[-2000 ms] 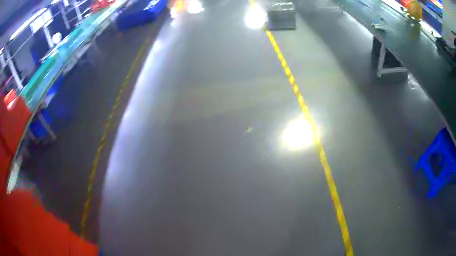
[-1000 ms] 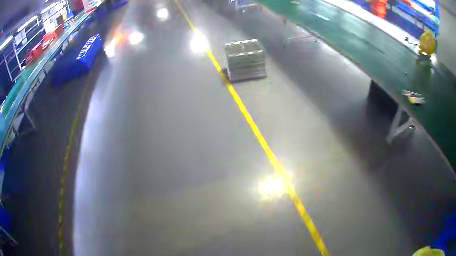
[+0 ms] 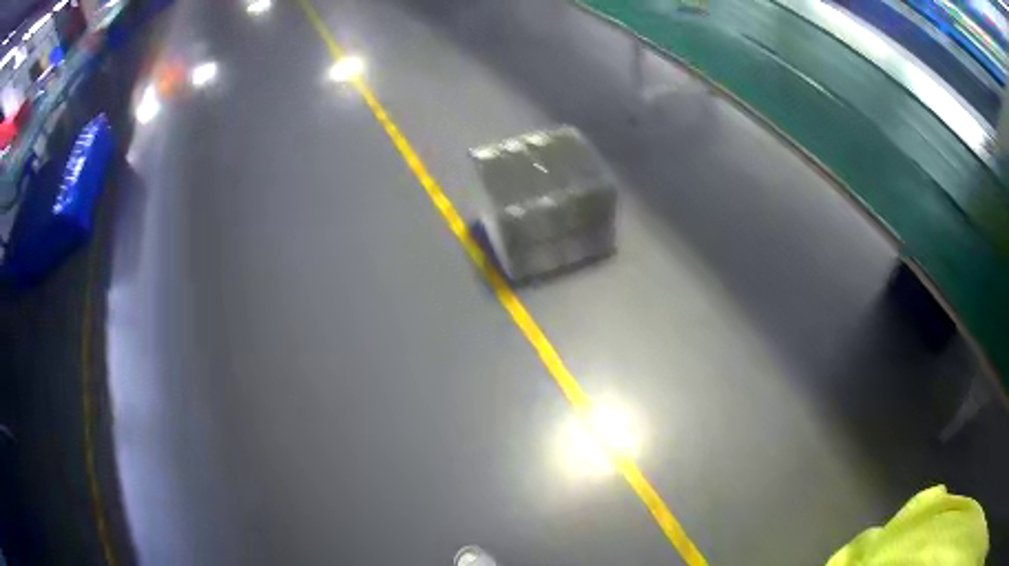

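Note:
A grey, boxy wrapped bundle (image 3: 548,210) stands on the glossy floor, a little right of the picture's middle. Its lower left corner is beside the yellow lane tape (image 3: 531,326). Nothing touches it that I can see. A bright yellow shape (image 3: 918,536) is cut off by the bottom right edge. It may be my right sleeve or a gloved hand; its fingers cannot be made out. My left hand is not in view.
A long green-topped bench (image 3: 808,133) runs along the right, with legs beneath it. A blue, shiny-topped object (image 3: 72,199) lies at the left beside another benchline. A small white rounded thing (image 3: 474,556), perhaps a shoe tip, shows at the bottom edge.
The grey bundle appears nearer and larger, and lower in view. The red shapes and blue stool at the lower edges have left view. The yellow shape at bottom right shows more.

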